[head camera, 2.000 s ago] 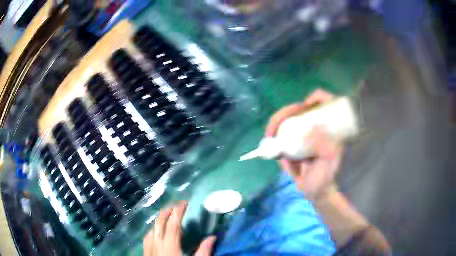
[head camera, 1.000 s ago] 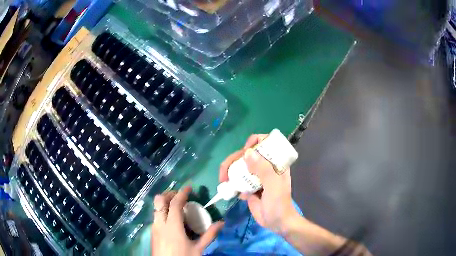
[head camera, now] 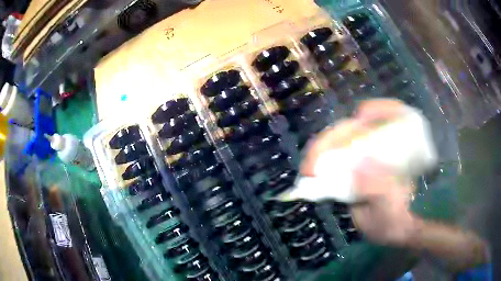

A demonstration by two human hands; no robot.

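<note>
My right hand [head camera: 379, 203] is blurred and closed around a white squeeze bottle [head camera: 379, 148], over the right part of the tray. Its narrow nozzle points left, above the rows; whether it touches a part cannot be told. The clear blister tray [head camera: 104, 178] holds several channels of glossy black round parts [head camera: 222, 82], standing on edge in close rows. Thin bright pins show on parts in the lower rows. My left hand is not in view.
A tan cardboard sheet [head camera: 137, 71] lies at the tray's far side. A second dropper bottle [head camera: 71, 151] and a blue item [head camera: 41, 123] stand at the left on the green mat [head camera: 77, 118]. Clear plastic trays [head camera: 467, 82] are at the upper right.
The view has shifted toward the tray. My right hand and bottle have moved from the white cup to over the black parts. My left hand and the cup have left the picture.
</note>
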